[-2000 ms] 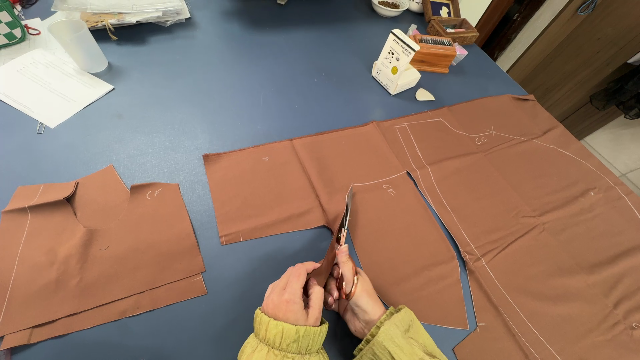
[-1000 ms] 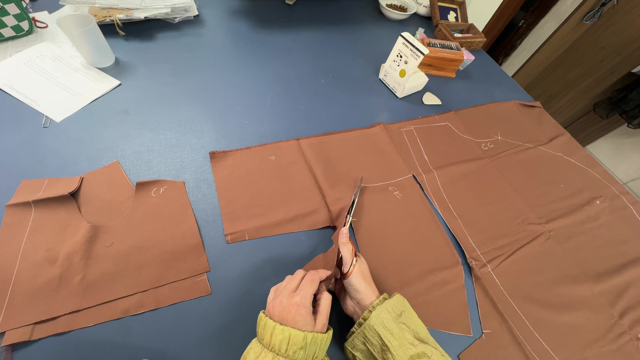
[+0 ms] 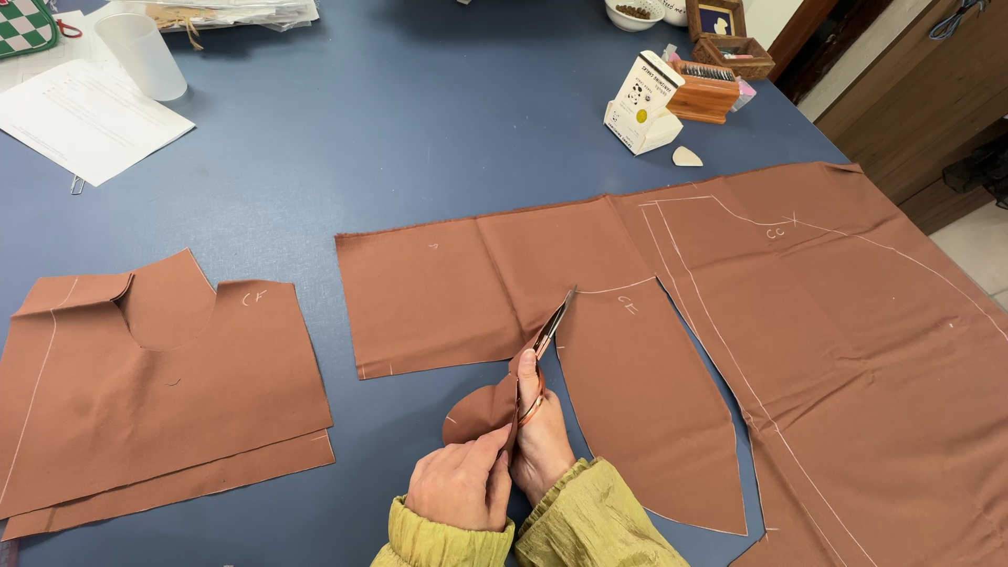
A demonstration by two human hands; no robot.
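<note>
A large brown fabric (image 3: 850, 315) with white chalk lines spreads over the blue table. My right hand (image 3: 542, 433) is closed around the handles of scissors (image 3: 551, 331), whose blades point up and slightly right at the top left corner of a curved chalk-marked panel (image 3: 654, 402). Just left of them, my left hand (image 3: 465, 480) pinches a folded flap of fabric (image 3: 480, 413). A cut gap runs along the panel's right side, and its top edge still joins the larger cloth at a chalk line. Separate cut brown pieces (image 3: 173, 378) lie stacked at the left.
Printed papers (image 3: 94, 118) and a translucent cup (image 3: 142, 59) stand at the upper left, near plastic-wrapped items (image 3: 228, 12). Toward the upper right are a chalk box (image 3: 642, 102), a piece of tailor's chalk (image 3: 687, 157), a wooden box (image 3: 703, 90) and a white bowl (image 3: 634, 14).
The scissors have moved up along the panel's left side to its top corner. The flap in my left hand is larger and folded further over, and a gap shows beside the panel.
</note>
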